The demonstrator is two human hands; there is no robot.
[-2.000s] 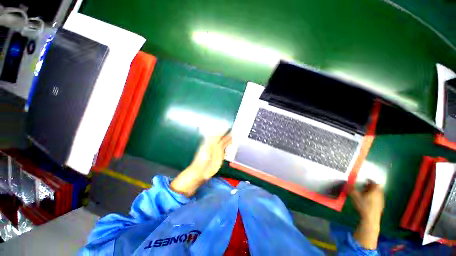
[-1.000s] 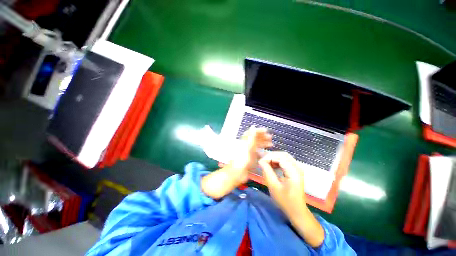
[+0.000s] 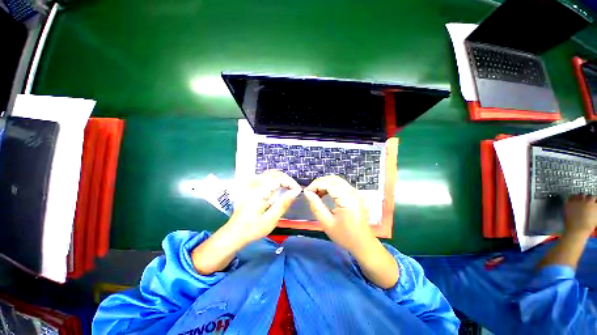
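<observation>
An open laptop [image 3: 321,162] stands in front of me, with black keys on a silver deck and a dark glossy screen [image 3: 321,108] tilted up. It rests on a white sheet and a red-orange foam pad [image 3: 391,190]. My left hand [image 3: 265,199] and my right hand [image 3: 337,206] are over the palm rest, thumbs and forefingers pinched, fingertips almost touching. Whether a tiny piece is between them is too small to tell. A clear or white strip with dark print [image 3: 221,196] shows beside my left hand.
A closed dark laptop [image 3: 26,190] lies on a white sheet and stacked red pads [image 3: 98,196] at left. At right, another person's hand [image 3: 580,214] is on an open laptop [image 3: 563,176]. Another open laptop [image 3: 514,78] stands at the upper right on the green mat [image 3: 157,39].
My right hand has come from the laptop's right edge to the middle, and both hands now meet fingertip to fingertip. The view has turned, showing more of the right side.
</observation>
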